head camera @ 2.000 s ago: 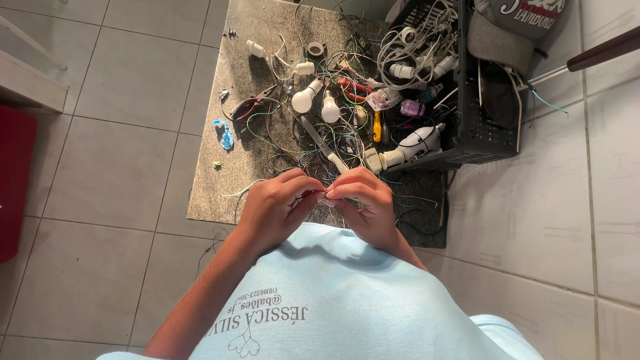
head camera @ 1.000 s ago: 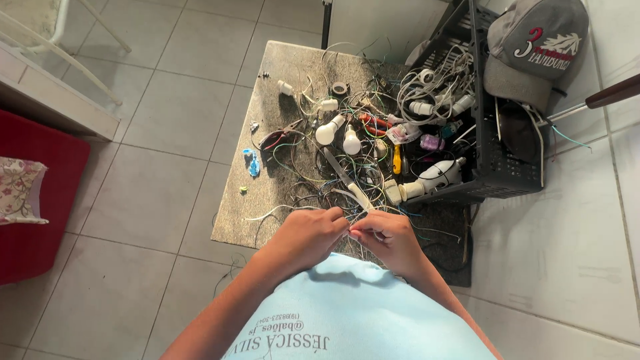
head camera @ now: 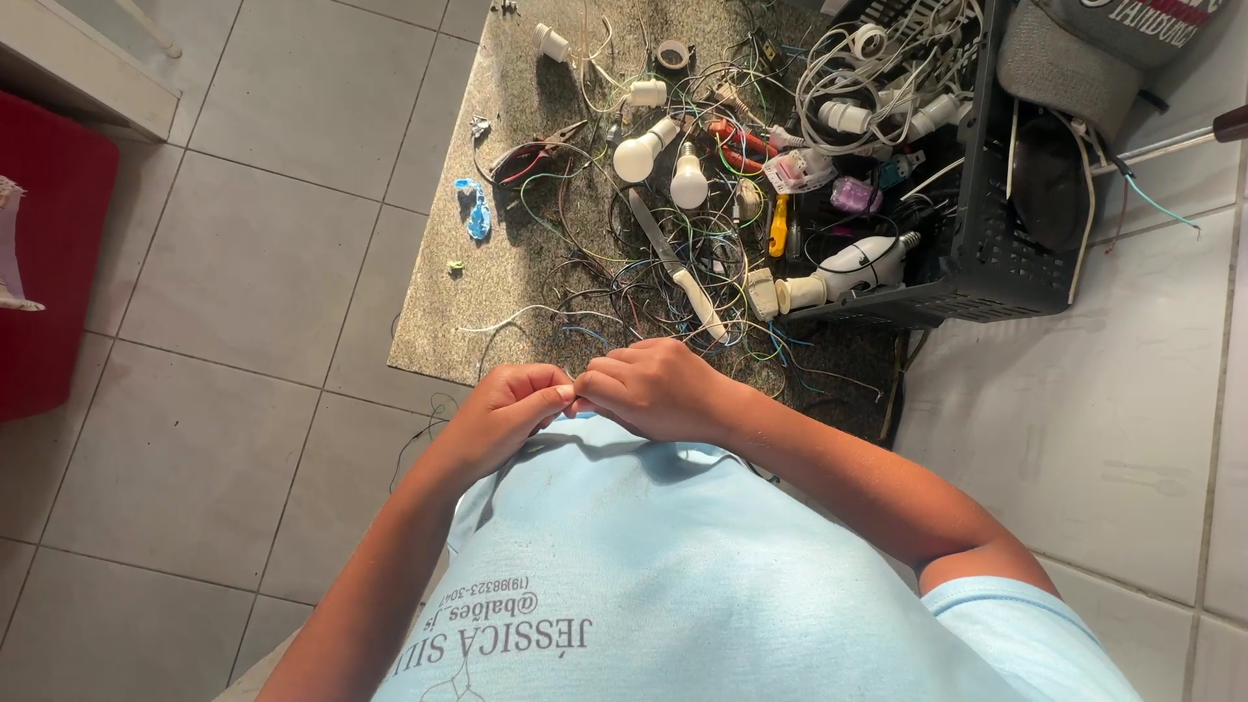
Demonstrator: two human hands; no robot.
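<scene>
My left hand [head camera: 517, 414] and my right hand [head camera: 658, 390] meet in front of my light blue shirt, fingertips pinched together. Whatever lies between the fingers is too small or hidden to make out. Just beyond my hands, a knife with a cream handle [head camera: 699, 304] rests on a tangle of thin electrical wires [head camera: 624, 283] on the speckled stone top [head camera: 429, 331]. Farther off are two light bulbs, one larger [head camera: 636, 159] and one smaller [head camera: 688, 185], a white lamp socket [head camera: 646, 94], pliers with red and black handles [head camera: 531, 156] and a screwdriver with a yellow handle [head camera: 778, 226].
At the right stands a black plastic crate [head camera: 975, 273] with white cables [head camera: 814, 88] and sockets; a grey cap [head camera: 1072, 68] hangs on it. A roll of tape [head camera: 673, 54] and a crumpled blue scrap [head camera: 476, 210] lie on the stone top. A red surface [head camera: 58, 253] is at the far left.
Both hands stay together before the shirt. The right hand has turned over the fingertips, its back now facing up, and its forearm reaches out more to the side. The view has shifted.
</scene>
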